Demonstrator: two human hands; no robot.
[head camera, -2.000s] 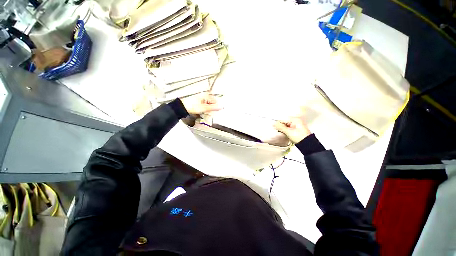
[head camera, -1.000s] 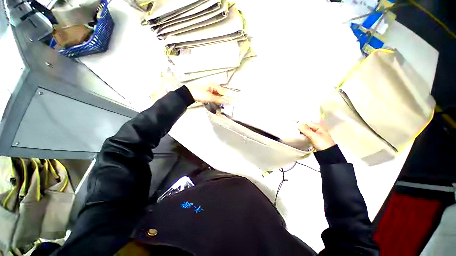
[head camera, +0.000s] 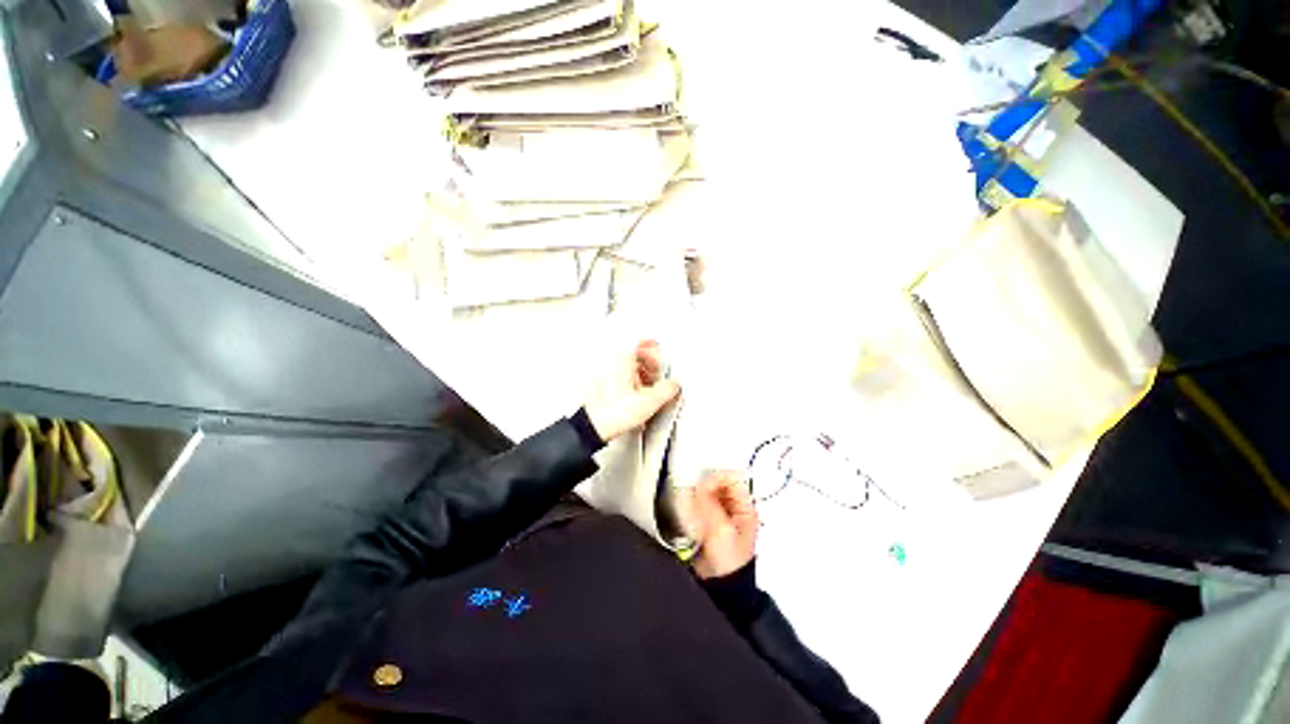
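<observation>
A beige bag body (head camera: 623, 474) is at the near edge of the white table, by my lap, turned end-on with a dark opening line. My left hand (head camera: 632, 392) pinches its far end. My right hand (head camera: 719, 521) holds its near end, where a bit of yellow edging shows. Right of my hands, a dark cord (head camera: 771, 460) lies looped on the table with a small pinkish tool (head camera: 832, 450). A small green tool (head camera: 897, 553) lies apart from it.
Stacked beige bag pieces (head camera: 566, 170) lie beyond my hands. A fuller beige bag (head camera: 1040, 333) with yellow edging is at right, near blue strapping (head camera: 1002, 156). A blue basket (head camera: 241, 68) is far left beside the grey cabinet (head camera: 184, 318). Yellow-edged pieces (head camera: 64, 488) hang lower left.
The bag body has turned from lying crosswise to end-on and come nearer my lap. My hands have moved closer together. The cord and green tool now show uncovered.
</observation>
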